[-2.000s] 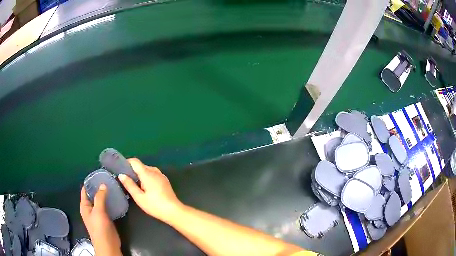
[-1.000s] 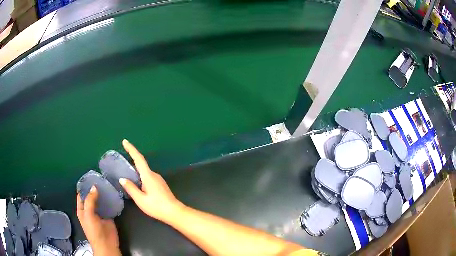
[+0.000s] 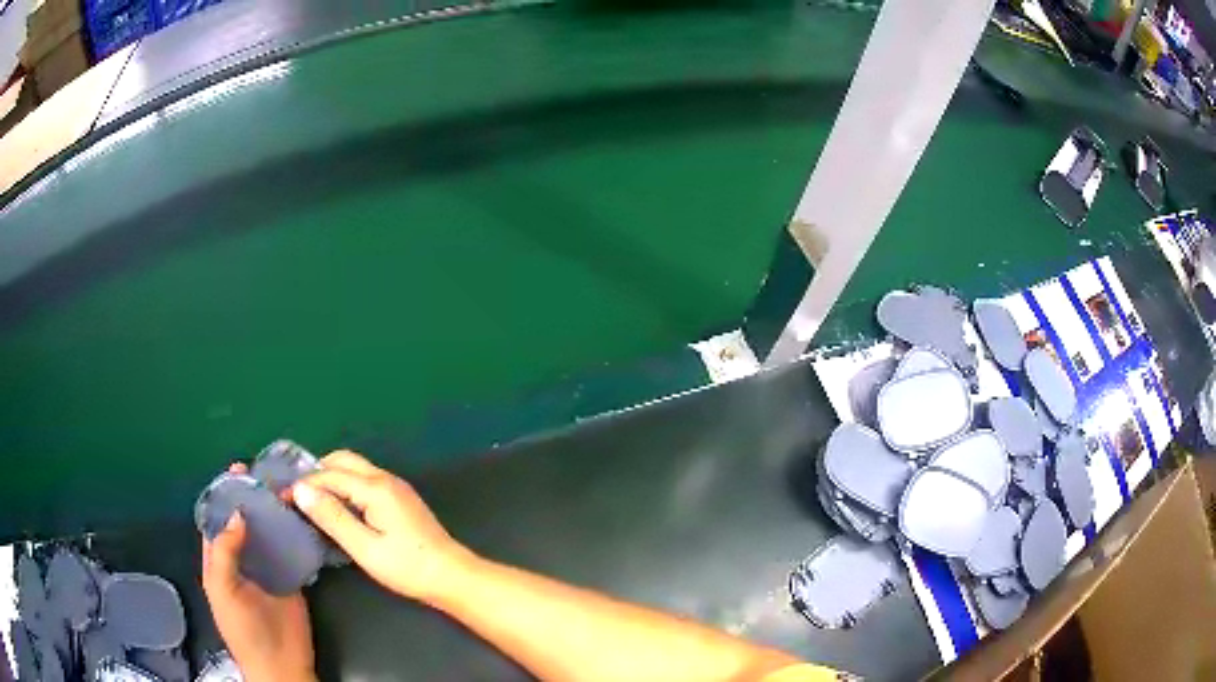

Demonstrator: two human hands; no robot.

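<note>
My left hand [image 3: 254, 610] holds a grey rounded-oval end cap [image 3: 267, 536], its thumb on the flat face. My right hand [image 3: 380, 522] holds a second grey end cap [image 3: 283, 465] just behind and beside the first, with its fingers over it. The two caps overlap in view; whether they touch I cannot tell. Both hands are bare, low at the left over the near edge of the green belt [image 3: 467, 267].
A large pile of grey caps [image 3: 927, 406] lies on a blue and white printed sheet [image 3: 954, 606] at the right. Another cap pile [image 3: 140, 610] is at the lower left. A metal post [image 3: 887, 147] rises at the belt edge. An open carton [image 3: 1140, 586] is at the lower right. Two housings [image 3: 1074, 176] lie on the belt.
The right hand's fingers have closed over its cap, and that cap has moved down and partly behind the left one. The housings at the upper right have shifted slightly up the view.
</note>
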